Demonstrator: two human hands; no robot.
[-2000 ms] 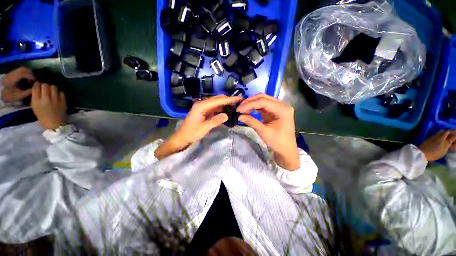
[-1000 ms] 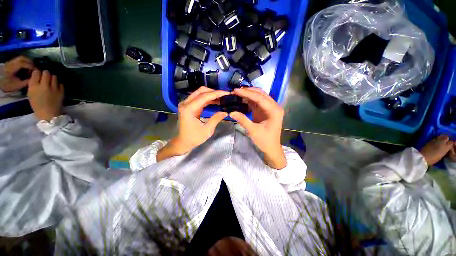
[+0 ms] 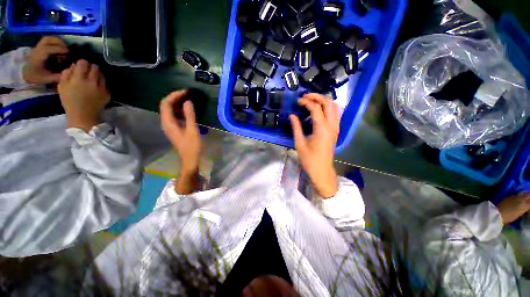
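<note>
Many black housings (image 3: 266,66), some with a silvery band, lie in the blue tray (image 3: 227,93) in front of me. My left hand (image 3: 183,130) is left of the tray at the bench edge, thumb and fingers apart. A dark patch shows by its fingertips; I cannot tell if it is a held part or shadow. My right hand (image 3: 317,136) is over the tray's front right, fingers curled and apart, dark housings beneath and between them. Two black pieces (image 3: 194,60) lie on the bench between the tray and a clear box.
A crinkled clear bag (image 3: 407,98) with black contents and a white patch sits right of the tray, partly over a lighter blue tray (image 3: 465,169). The clear box (image 3: 132,62) and another blue tray (image 3: 81,29) are left. Neighbours' hands show at both sides.
My hands have parted from around a black part held near the tray's front. The left moved left; the right is over the tray. The view has shifted, so the tray appears further right.
</note>
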